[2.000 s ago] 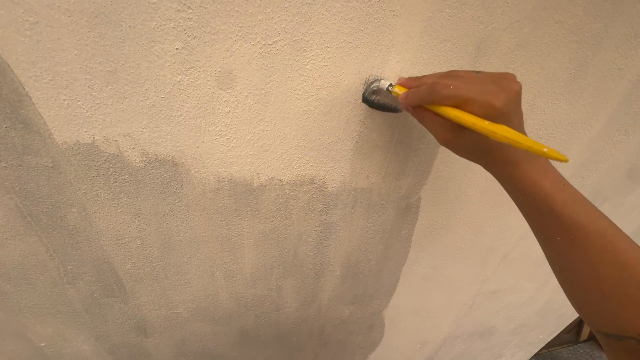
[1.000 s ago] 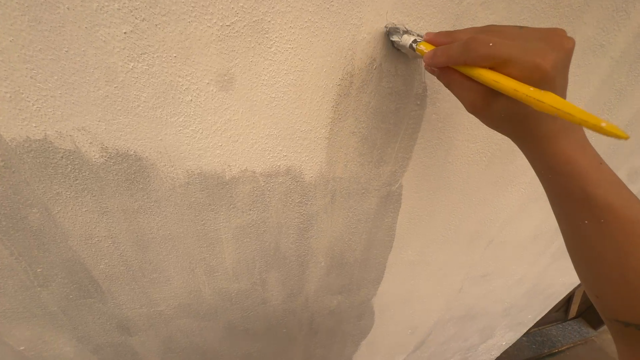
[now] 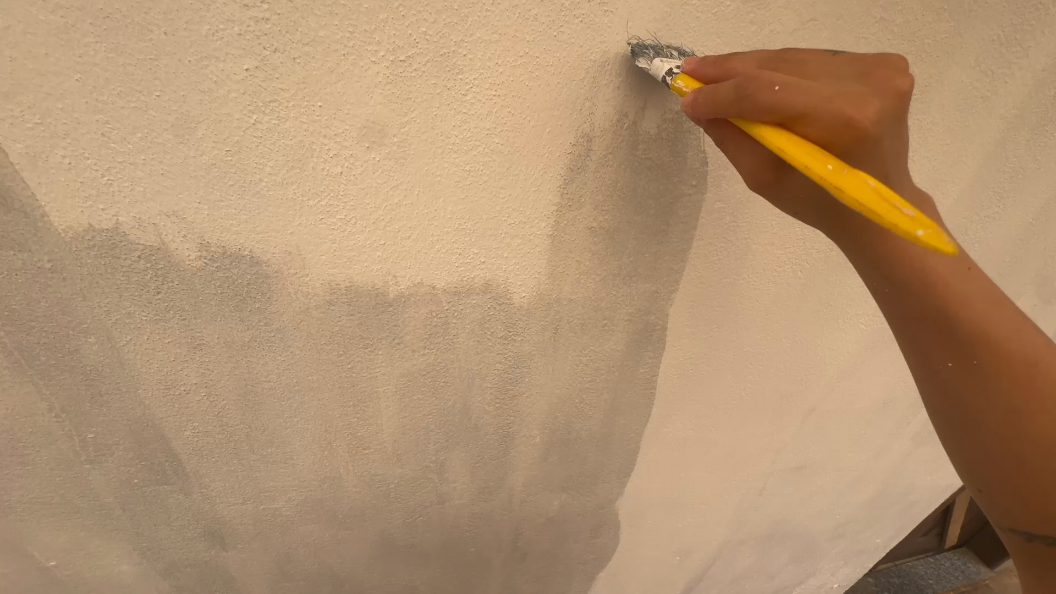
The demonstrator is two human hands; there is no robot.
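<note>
My right hand [image 3: 808, 124] grips a paintbrush with a yellow handle [image 3: 850, 181] near its ferrule, at the upper right. The brush's dark, splayed bristles [image 3: 660, 51] touch the rough plastered wall [image 3: 371, 148], and the handle slants down to the right past my wrist. Grey paint [image 3: 610, 223] runs down the wall beneath the bristles and joins a broad grey area [image 3: 412, 396] with an uneven upper edge. The ferrule is flecked with white paint. My left hand is not in view.
Pale wall surface lies above the grey area and to its right. At the bottom right, past the wall's slanting edge, are a grey surface [image 3: 928, 573] and brown, wood-like pieces [image 3: 957, 516], partly behind my forearm.
My right hand has moved the brush up the wall since two seconds ago. The grey strip below the bristles now shows darker and reaches higher than in the oldest frame.
</note>
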